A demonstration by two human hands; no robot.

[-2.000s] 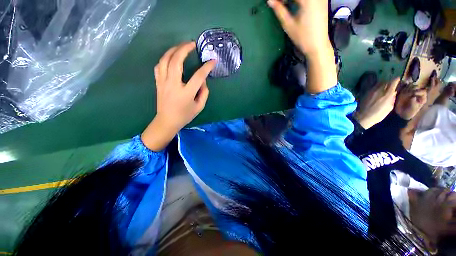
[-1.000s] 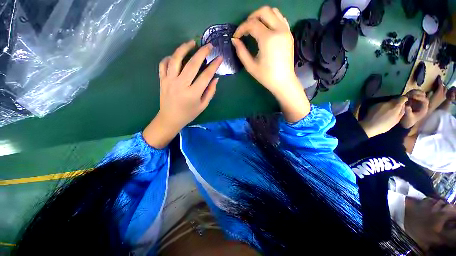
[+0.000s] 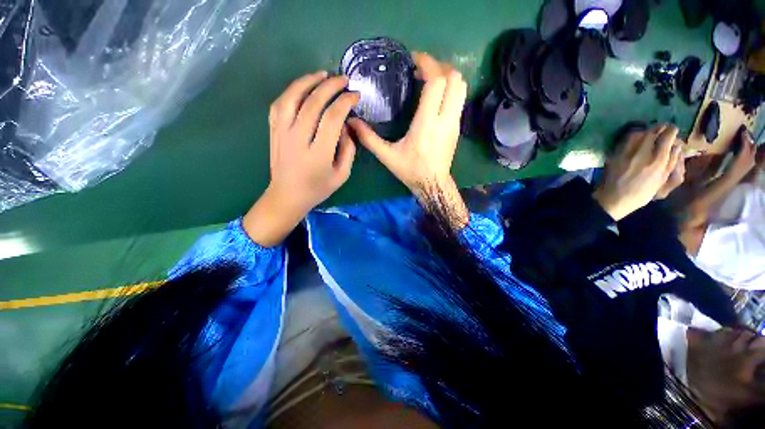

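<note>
A short stack of black ribbed plastic covers (image 3: 379, 82) stands on the green work surface in front of me. The top one shines grey, with a small bright spot near its far end. My left hand (image 3: 312, 138) has its fingertips on the left side of the stack. My right hand (image 3: 424, 130) curls around the right side, thumb at the near edge and fingers at the far right edge. The fingers hide parts of the rims, and I cannot tell how many covers are layered.
A pile of black covers (image 3: 545, 80) lies to my right. Beyond it are scattered small black parts (image 3: 663, 75) and a tan board (image 3: 720, 100). Neighbours' hands work at the right. A large clear plastic bag (image 3: 109, 92) lies at the left.
My right hand came from the upper right to the covers, first pinching at the top face, now holding the right side. My left hand stays at the left side.
</note>
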